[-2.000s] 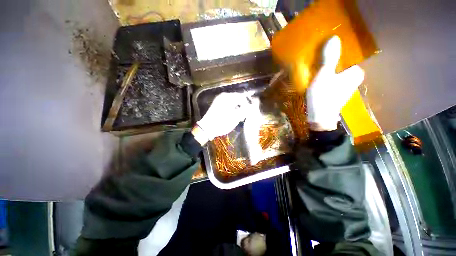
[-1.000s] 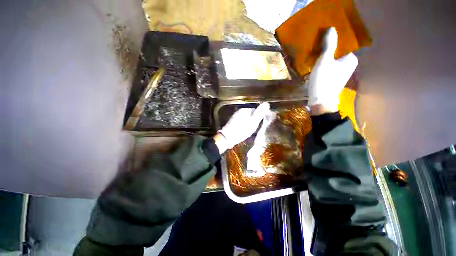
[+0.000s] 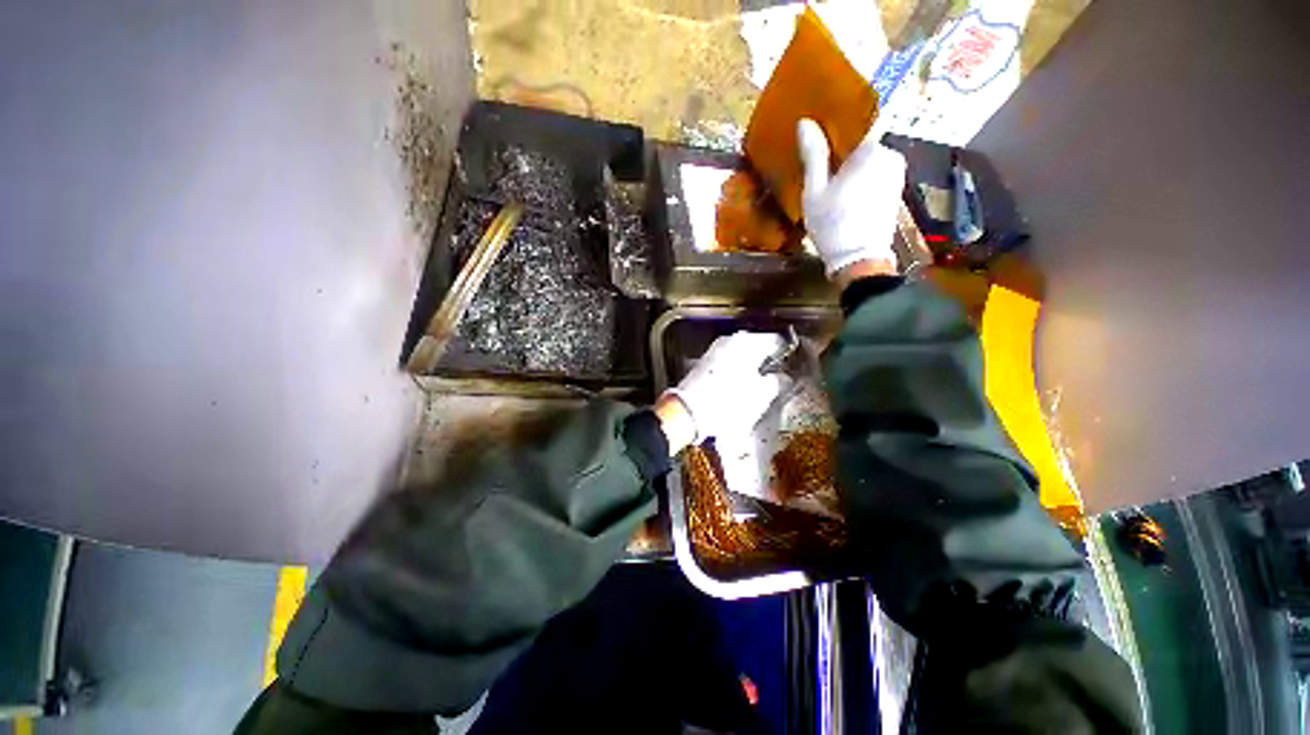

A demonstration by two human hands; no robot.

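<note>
My right hand (image 3: 856, 201), in a white glove, holds an orange sheet (image 3: 807, 104) upright over the solder pot (image 3: 701, 201). The sheet's lower part covers some of the pot's bright top. My left hand (image 3: 726, 385), also gloved, is over the near steel tray (image 3: 740, 586). Its fingers are together near a small dark and shiny piece; whether they grip it is unclear. A white crumpled pad (image 3: 744, 457) lies under and below that hand, on copper wire pieces (image 3: 747, 534). My right sleeve hides the tray's right side.
A black dross tray (image 3: 539, 309) with a tan stick (image 3: 471, 287) stands at the left. A small black tool box (image 3: 955, 201) is at the back right. A yellow-orange strip (image 3: 1017, 381) runs along the right edge. A wound part (image 3: 1142, 537) sits on the green conveyor (image 3: 1167, 618). Grey panels flank the station.
My right hand has moved the orange sheet left, over the pot, and the sheet is turned more upright. My left hand stays over the tray. The view has shifted, showing the tool box.
</note>
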